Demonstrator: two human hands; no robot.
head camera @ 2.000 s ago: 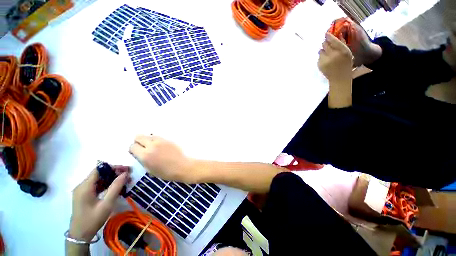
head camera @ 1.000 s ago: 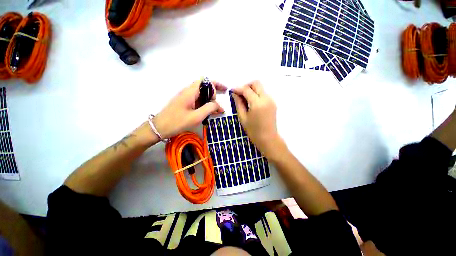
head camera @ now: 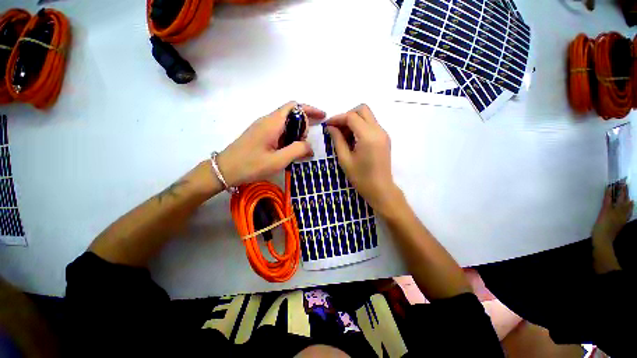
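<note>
An orange cord coil (head camera: 264,234) with a tan rubber band lies on the white table, a black connector inside it. My left hand (head camera: 262,143) holds the black car plug (head camera: 295,127), metal tip up, above the coil; an orange strand runs down from it. The label sheet (head camera: 332,210) lies right of the coil, with rows of black labels and a bare white patch at its top left. My right hand (head camera: 363,150) is at the sheet's top edge, thumb and finger pinched at a small black label (head camera: 325,130). Whether the label is free of the sheet cannot be told.
Spare label sheets (head camera: 468,42) overlap at the upper right. Orange coils lie at the far left (head camera: 40,59), top left (head camera: 178,17) and far right (head camera: 614,73). A black connector (head camera: 172,61) sticks out of the top left coil. Another person's hand (head camera: 612,213) is at the right edge.
The view has swung from the right-hand neighbour back to the front. Since one second ago my hands have barely moved. Another person's hand has appeared at the right edge.
</note>
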